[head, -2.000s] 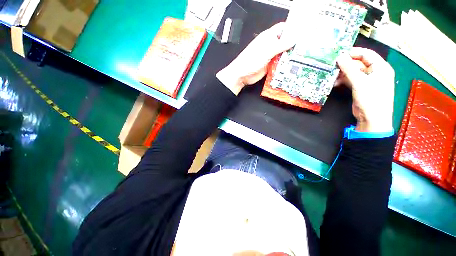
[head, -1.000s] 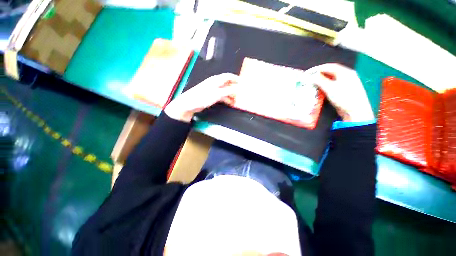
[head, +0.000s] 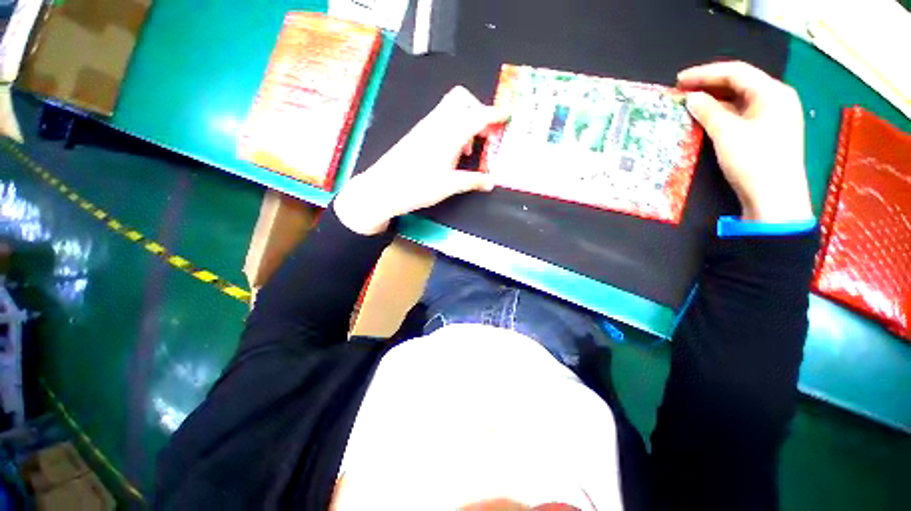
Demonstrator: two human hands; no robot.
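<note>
A green circuit board (head: pixel 599 135) lies chip side up on a red bubble bag (head: pixel 632 209) over the black work mat (head: pixel 579 245). The bag's red edges show around the board. My left hand (head: pixel 430 160) holds the left end, with thumb and fingers on the edge of the board and bag. My right hand (head: pixel 749 130) is at the upper right corner, fingertips pinched together at the board's edge. Whether a small piece is between those fingertips cannot be told. A blue wrist strap (head: pixel 767 228) is on my right wrist.
A stack of packed boards (head: pixel 312 100) lies at left on the green bench. A red pile of bubble bags (head: pixel 874 225) is at right. A brown carton (head: pixel 85 50) is at far left, an open carton (head: pixel 393 289) below the bench edge. White sheets (head: pixel 869 40) lie back right.
The board was first held raised and tilted, then lay on the mat, washed out by glare. Now its chips show clearly. Both hands remain at its ends, and the view has shifted.
</note>
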